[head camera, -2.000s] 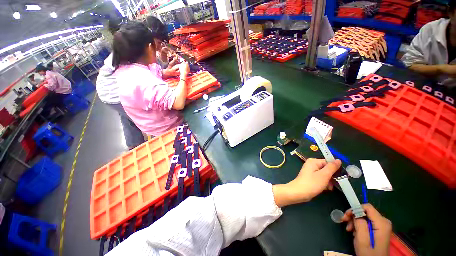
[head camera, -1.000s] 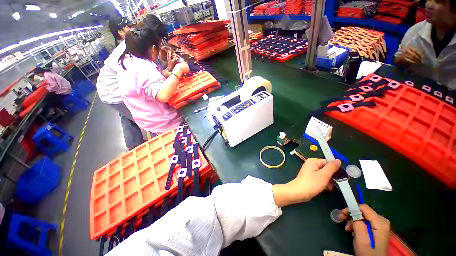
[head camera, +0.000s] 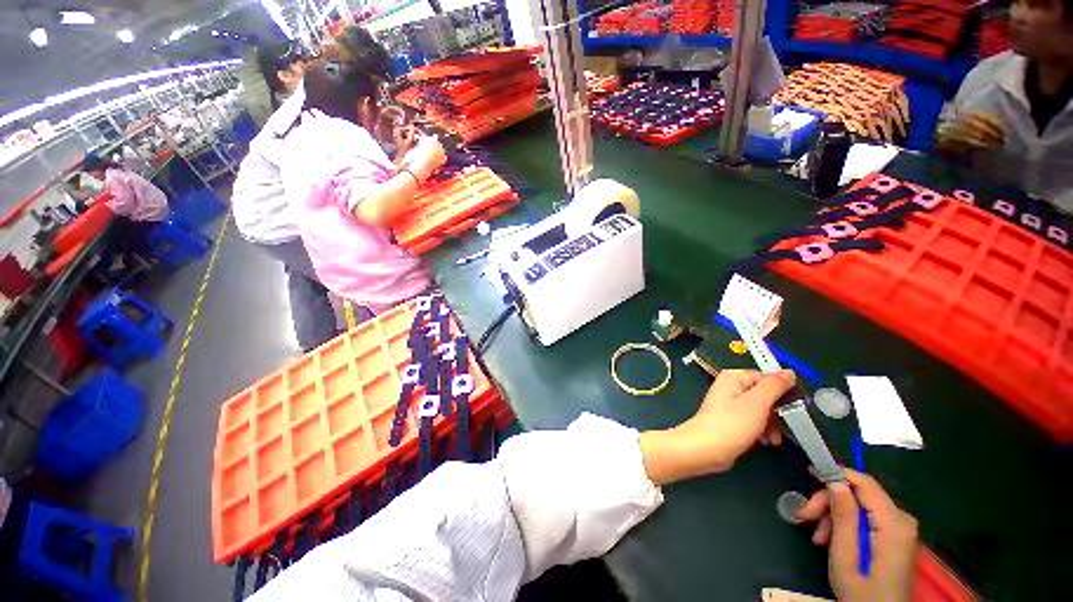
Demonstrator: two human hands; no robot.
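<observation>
A wristwatch with a pale grey strap (head camera: 812,442) is held between both hands above the dark green bench mat. My left hand (head camera: 732,421) grips it near the dark case, which the fingers partly hide; the upper strap end points up and away. My right hand (head camera: 868,535) holds the lower strap end between thumb and fingers. A thin blue hand tool (head camera: 865,541) is also in my right hand, pointing along the fingers. Small clear discs lie beside the hands, one (head camera: 832,403) right of the watch, another (head camera: 793,507) by my right fingertips.
A yellow ring (head camera: 640,369) and a white tape dispenser (head camera: 582,279) stand beyond my left arm. Red-orange trays with dark-strap watches lie left (head camera: 308,437) and right (head camera: 941,276). White paper (head camera: 885,412) lies right of the hands. Co-workers are at the left and far right.
Both hands have shifted slightly and the watch sits a little lower and further left, clear of the disc beside it. The blue tool's angle has changed slightly. Co-workers have moved.
</observation>
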